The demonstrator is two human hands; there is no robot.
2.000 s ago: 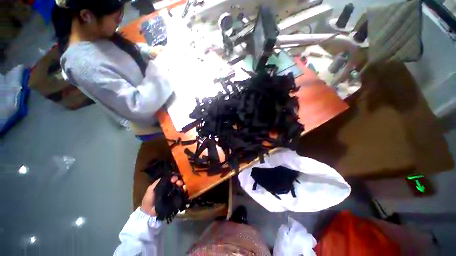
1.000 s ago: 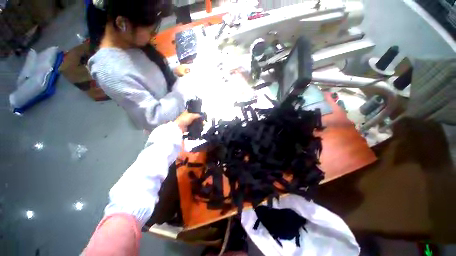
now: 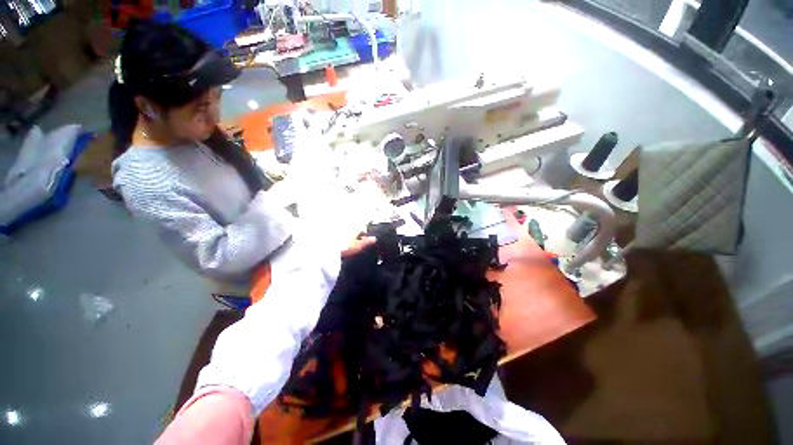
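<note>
A large heap of black strap pieces [image 3: 426, 304] lies on the orange-brown sewing table [image 3: 543, 300]. My left arm, in a white sleeve with pink above it, reaches in from the bottom left. My left hand [image 3: 358, 246] is small and blurred at the heap's upper left edge, its fingers against black pieces. Whether it grips any cannot be told. My right hand is not in view. A white sack [image 3: 522, 426] with black pieces in its mouth stands below the table's front edge, cut off by the frame.
A seated person [image 3: 196, 195] in a grey top works at the table's left side. A pale sewing machine [image 3: 469, 122], a dark upright panel [image 3: 445, 178] and thread cones [image 3: 600, 152] stand behind the heap. A quilted cloth [image 3: 691, 195] hangs at right; brown cardboard [image 3: 643, 348] is below.
My left hand carried a black bundle from beside the table's left corner up over the table, then moved to the heap's edge. The bundle is no longer distinct. The view has tilted up.
</note>
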